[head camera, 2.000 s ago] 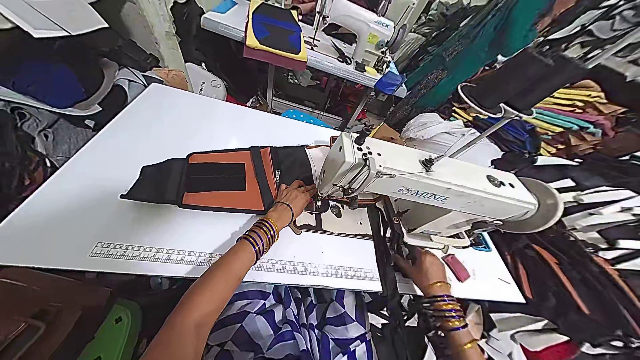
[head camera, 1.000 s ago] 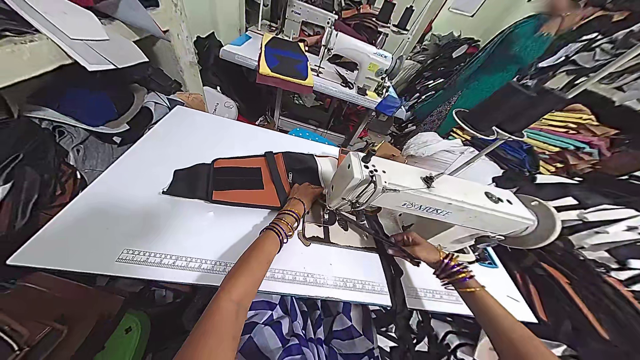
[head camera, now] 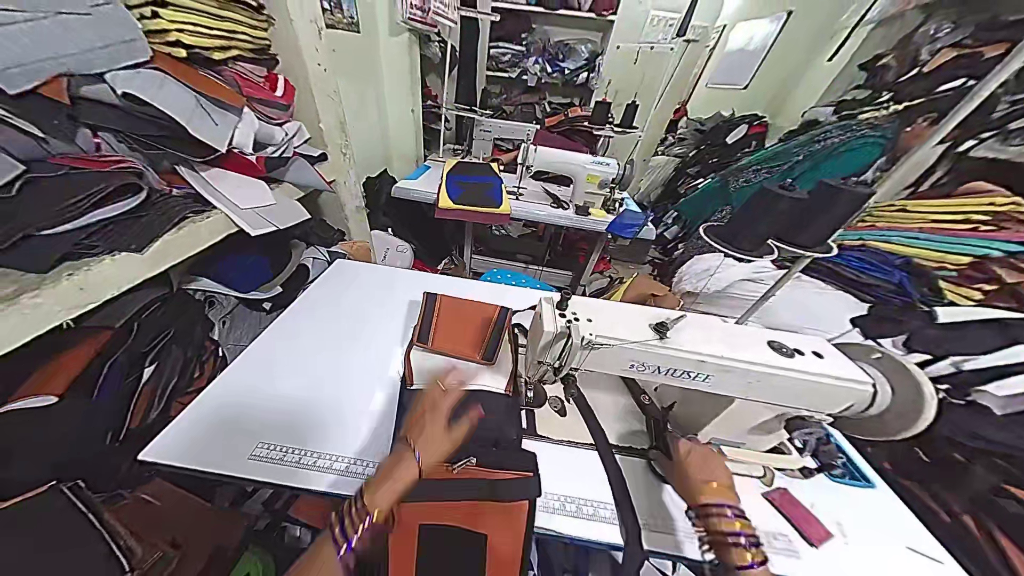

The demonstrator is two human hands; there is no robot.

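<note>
A long fabric bag piece (head camera: pixel 458 331) with orange, white and black panels lies left of the sewing machine's needle, its lower end over the table's front edge. My left hand (head camera: pixel 438 424) is on or just above its black and white part, fingers apart and slightly blurred. In my right hand (head camera: pixel 690 464) are dark scissors (head camera: pixel 652 408), their blades pointing up and left under the arm of the white sewing machine (head camera: pixel 704 360). A black binding strip (head camera: pixel 604 456) runs from near the presser foot down over the front edge, between my hands.
A printed ruler scale (head camera: pixel 312 460) runs along the front of the white table (head camera: pixel 264 384). Right of my right hand lie a maroon piece (head camera: pixel 798 517) and a blue tray (head camera: pixel 852 460). Behind stands a second sewing machine (head camera: pixel 572 172). Fabric heaps flank the table; a person in green bends at the right.
The bag piece has turned from lying across the table to running toward me, showing a white panel. My left hand has moved away from the needle. The view has tilted up.
</note>
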